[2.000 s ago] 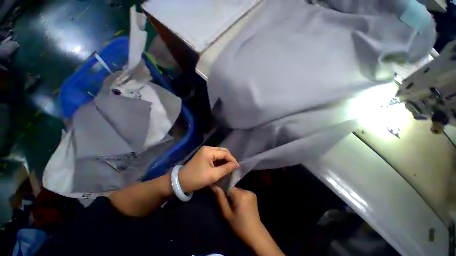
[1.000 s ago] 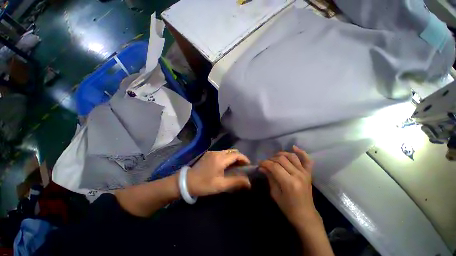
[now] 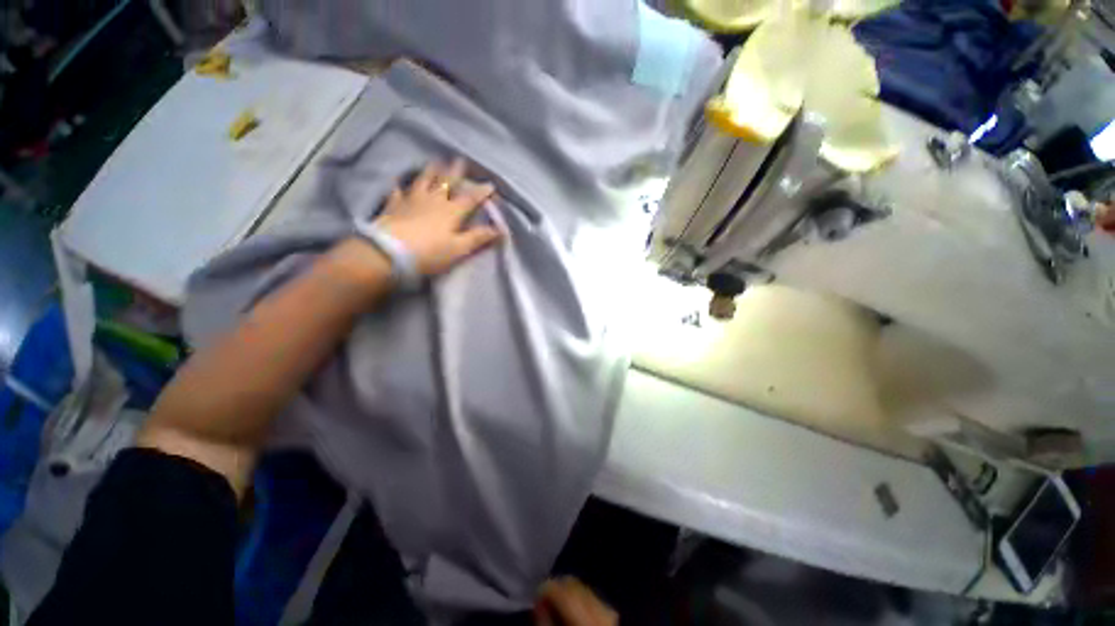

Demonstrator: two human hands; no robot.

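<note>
A large grey fabric panel lies over the machine table's left part and hangs over its front edge. My left hand, with a ring and a pale bangle, lies spread on top of the fabric, fingers apart, slightly blurred. My right hand is at the bottom edge of the view, mostly cut off, at the fabric's lower end; its grip is hard to see. The sewing machine head stands right of the fabric, its needle area brightly lit.
More grey fabric with a pale blue-green patch lies at the back. A white extension board is at left, above a blue basket. Yellow-white peel sits on the machine. A smartphone lies at lower right. Dark blue cloth lies behind.
The view has turned right, showing more of the machine. My left hand has moved from the fabric's lower edge up onto the panel. My right hand is now low in view, and the fabric is more wrinkled.
</note>
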